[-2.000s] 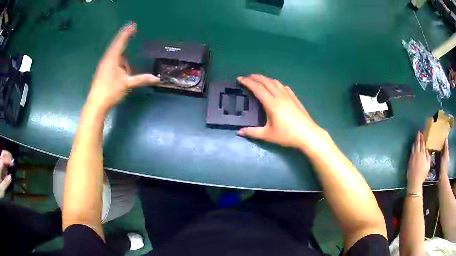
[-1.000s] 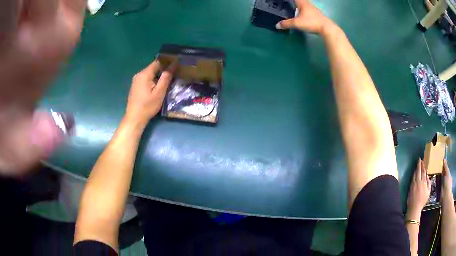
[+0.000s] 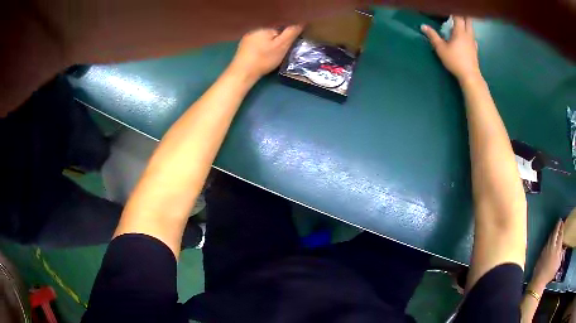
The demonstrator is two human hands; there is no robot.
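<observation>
An open retail box [image 3: 315,81] lies on the green table at upper centre. Its tan inside shows, and a shiny clear bag [image 3: 321,65] with red and dark contents lies in its bottom. My left hand [image 3: 266,52] holds the box at its left edge, near the lid. My right hand [image 3: 456,49] is at the upper right, thumb and fingers apart, beside a dark object with a pale shiny patch. A blurred brown shape hides the top of the view, so I cannot tell if the right hand grips it.
Another open black box [image 3: 528,170] with a pale card stands at the right, partly behind my right forearm. Another person's hand [image 3: 551,255] is at a tan and black box at the right edge. The table's pale edge [image 3: 287,197] runs diagonally below my arms. A clear bag edge shows far right.
The view has turned, so the table edge slants. The black insert has left my right hand's visible area. My left hand stays at the open box. The blurred foreground shape now spans the top.
</observation>
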